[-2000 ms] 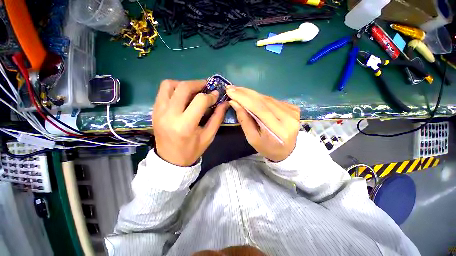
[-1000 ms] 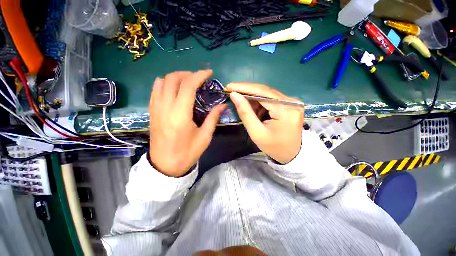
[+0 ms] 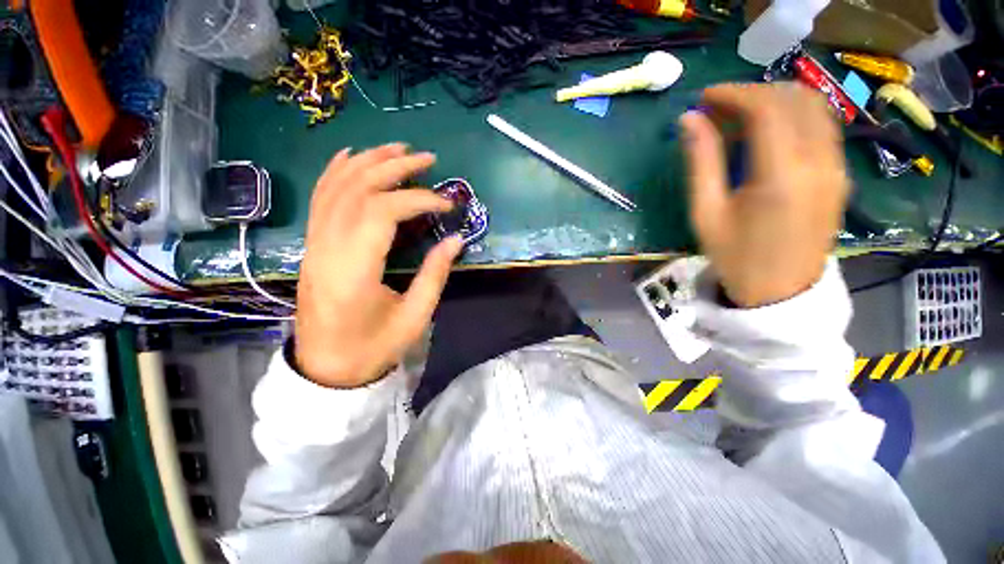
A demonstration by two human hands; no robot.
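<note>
The small dark rounded-square watch case with a shiny rim is at the bench's front edge, open side up. My left hand holds it between thumb and index finger, the other fingers spread. The silver tweezers lie on the green bench, right of the case. My right hand is blurred over the right part of the bench, over the blue-handled pliers. Only bits of blue handle show around its fingers, so I cannot tell whether it grips them.
A cream bulb-ended tool lies on blue scrap behind the tweezers. Black strips and yellow flex pieces are piled at the back. A watch on a white cable is at left. A white small-parts tray is below the bench.
The tweezers have left my right hand and now lie on the bench. My right hand has moved right, over the blue-handled pliers. My left hand has shifted slightly left.
</note>
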